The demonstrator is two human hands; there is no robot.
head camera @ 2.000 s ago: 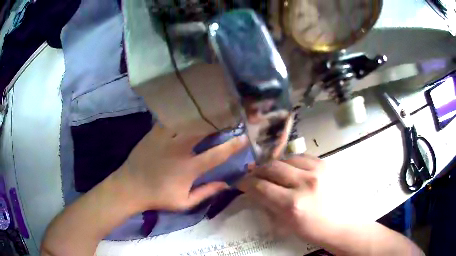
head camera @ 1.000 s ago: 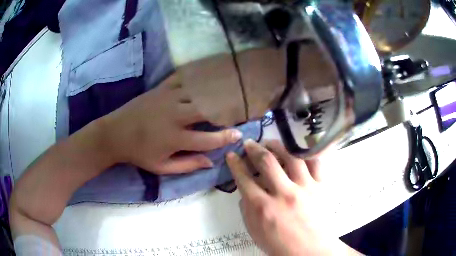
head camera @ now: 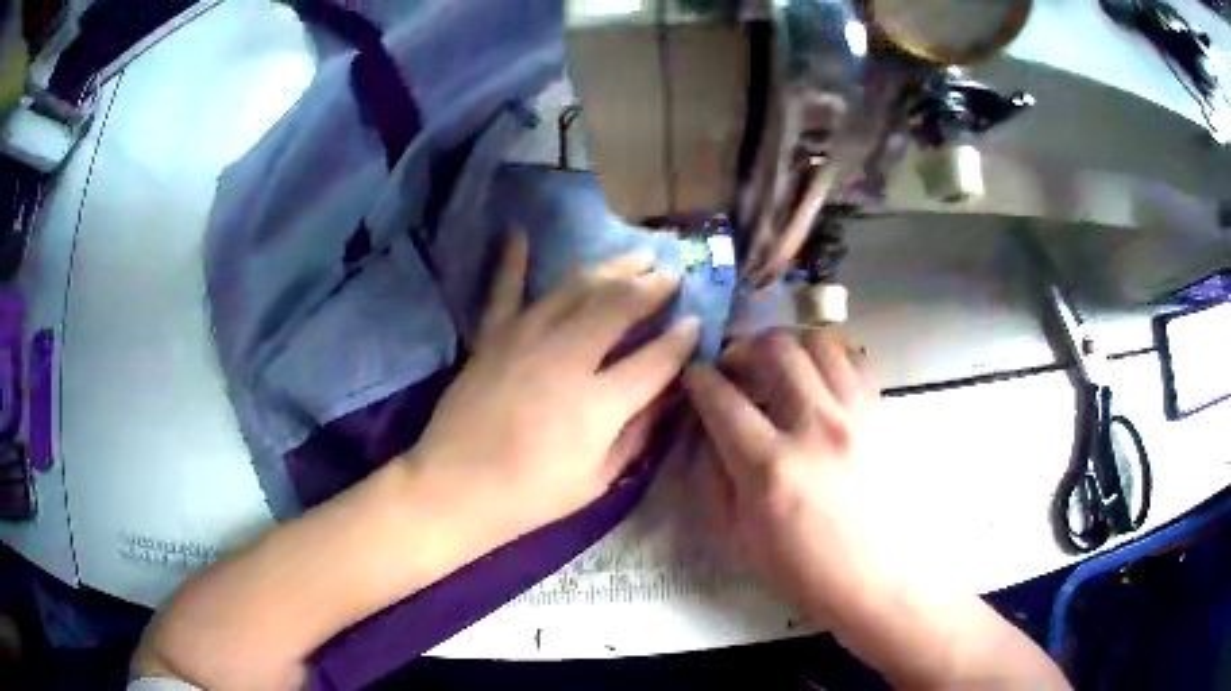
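Observation:
The garment panel [head camera: 365,324], pale grey-lavender with deep purple parts, lies on the table left of and under the sewing machine head [head camera: 675,122]. My left hand [head camera: 567,365] lies flat on the cloth with fingers spread, fingertips near the presser foot area [head camera: 702,254]. My right hand [head camera: 790,412] is at the right edge of the cloth, fingers bent and pinching it just in front of the needle area. The needle itself cannot be made out. A deep purple edge [head camera: 500,574] of the cloth hangs toward the table's front edge, below my left forearm.
Black-handled shears [head camera: 1100,466] lie on the table at the right. A printed ruler scale [head camera: 608,581] runs along the front edge. A blue basket rim [head camera: 1067,594] shows at lower right. Purple items [head camera: 41,398] are at the left edge. A dark-framed item [head camera: 1201,358] is at far right.
The cloth has been turned and bunched beside the machine, and its deep purple edge now shows at the front. Both hands stay on the cloth near the needle. The camera view has shifted.

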